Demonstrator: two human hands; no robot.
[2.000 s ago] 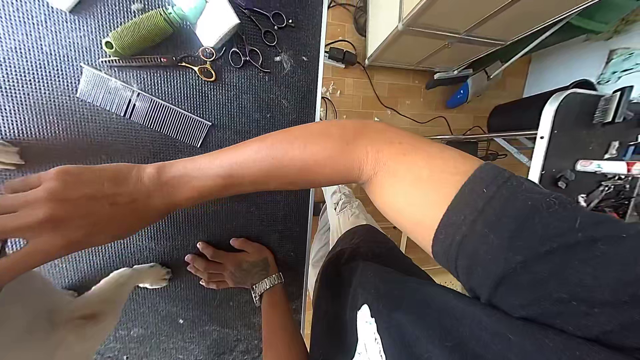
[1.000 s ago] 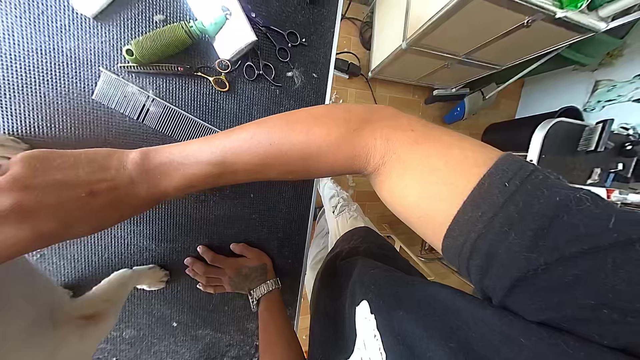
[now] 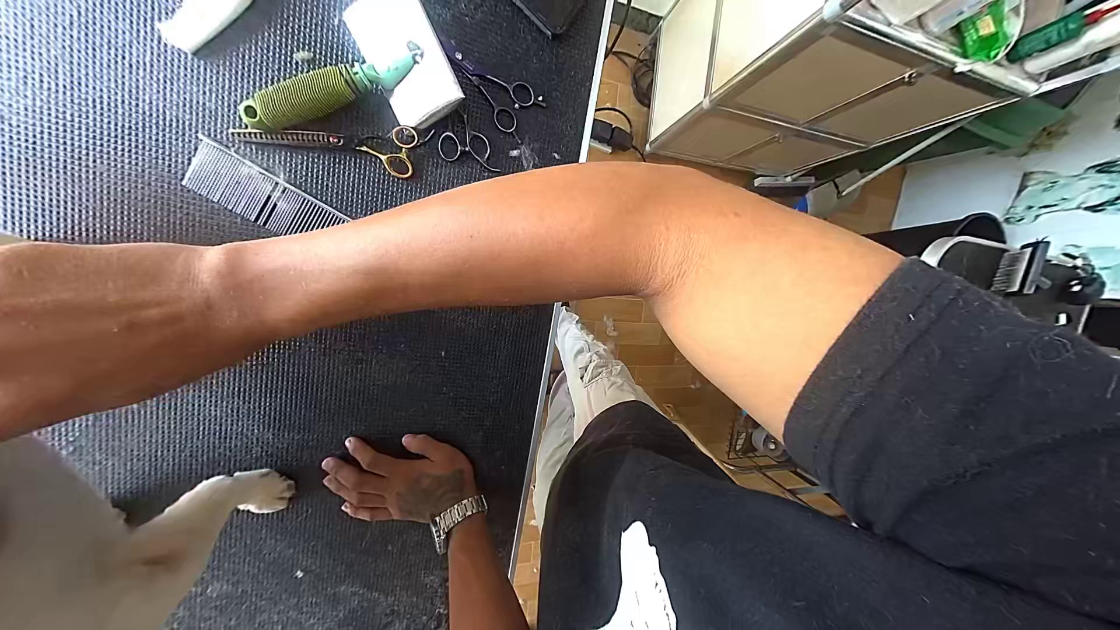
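My left hand [image 3: 402,481], with a metal watch on its wrist, lies palm down on a black textured mat [image 3: 420,367], its fingers apart and holding nothing. Just left of it rests a pale paw [image 3: 262,490] of a short-haired animal, likely a dog, whose light body [image 3: 61,542] fills the lower left corner. My right arm stretches across the view from the black sleeve. The back of my right hand [image 3: 61,332] shows at the left edge above the animal's body; its fingers are out of frame, so what it touches or holds is hidden.
On the mat lie a metal comb [image 3: 262,188], thinning shears [image 3: 289,138] with gold handles, dark scissors [image 3: 503,96], a green ribbed-handled tool [image 3: 302,96] and a white block [image 3: 407,61]. Right of the table edge stand a cabinet [image 3: 787,79] and a black tray with a brush [image 3: 1019,267]; cables run along the floor.
My right hand has moved left, and its fingers, visible two seconds ago, are out of frame. My left hand and the paw beside it have stayed in place. The view has shifted slightly.
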